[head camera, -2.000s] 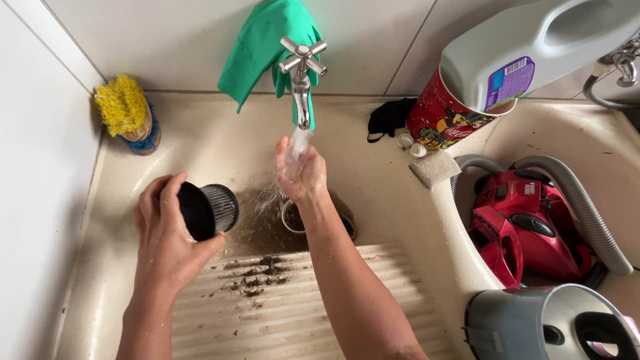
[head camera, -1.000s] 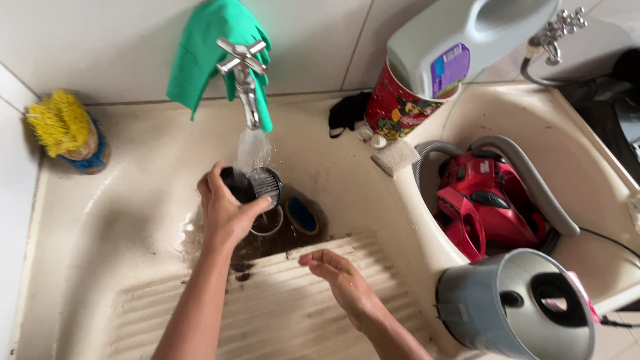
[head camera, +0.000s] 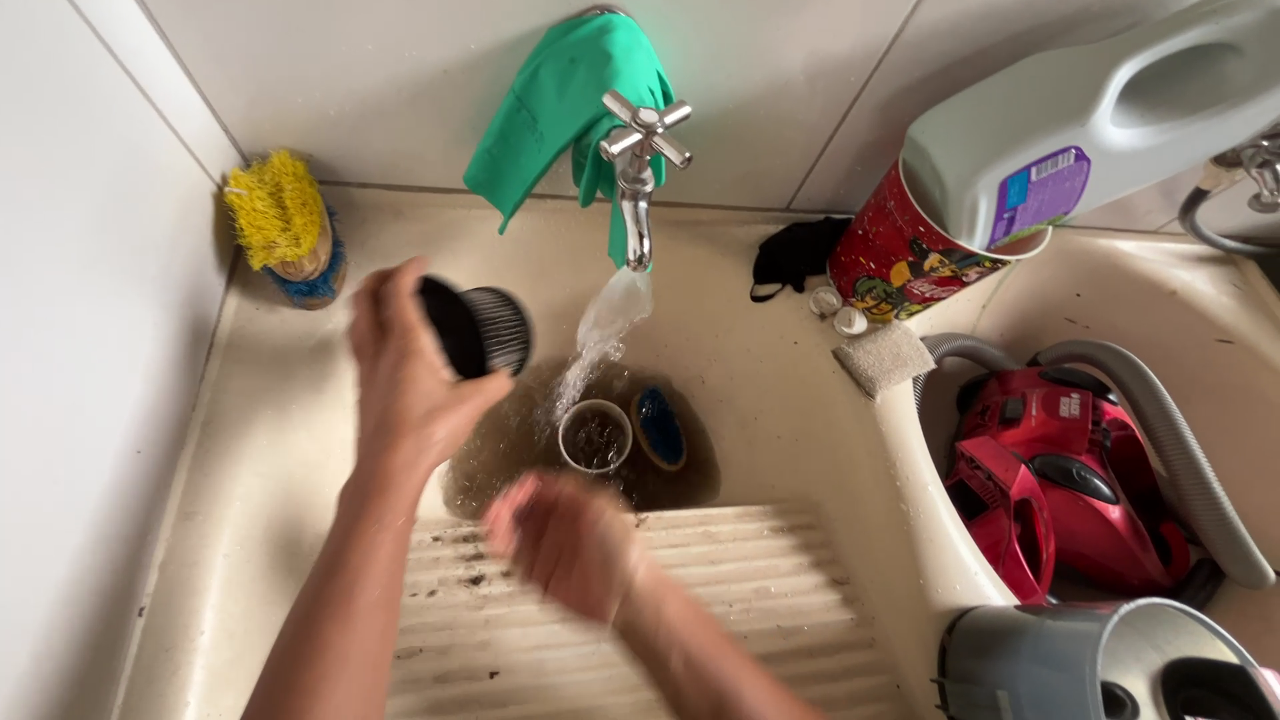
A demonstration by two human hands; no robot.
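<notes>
My left hand (head camera: 410,370) grips a black pleated vacuum cleaner filter (head camera: 480,330), tilted, left of the water stream (head camera: 605,325). Water runs from a chrome tap (head camera: 636,200) into murky water in the basin, where a round pale-rimmed cup or ring (head camera: 595,436) and an oval brush with blue bristles (head camera: 660,425) lie. My right hand (head camera: 565,545), blurred by motion, hangs over the upper edge of the ribbed washboard (head camera: 640,630); nothing is seen in it, and its fingers look loosely curled. Dark debris specks the washboard.
Yellow and blue brushes (head camera: 280,215) stand at the back left. Green rubber gloves (head camera: 570,100) hang behind the tap. At right are a red bucket (head camera: 910,250) holding a grey jug (head camera: 1080,120), a sponge (head camera: 884,360), a red vacuum cleaner (head camera: 1070,480) and a grey canister (head camera: 1060,650).
My left hand has moved the filter out from under the tap to the left. My right hand has moved left, toward the murky water. The view has shifted.
</notes>
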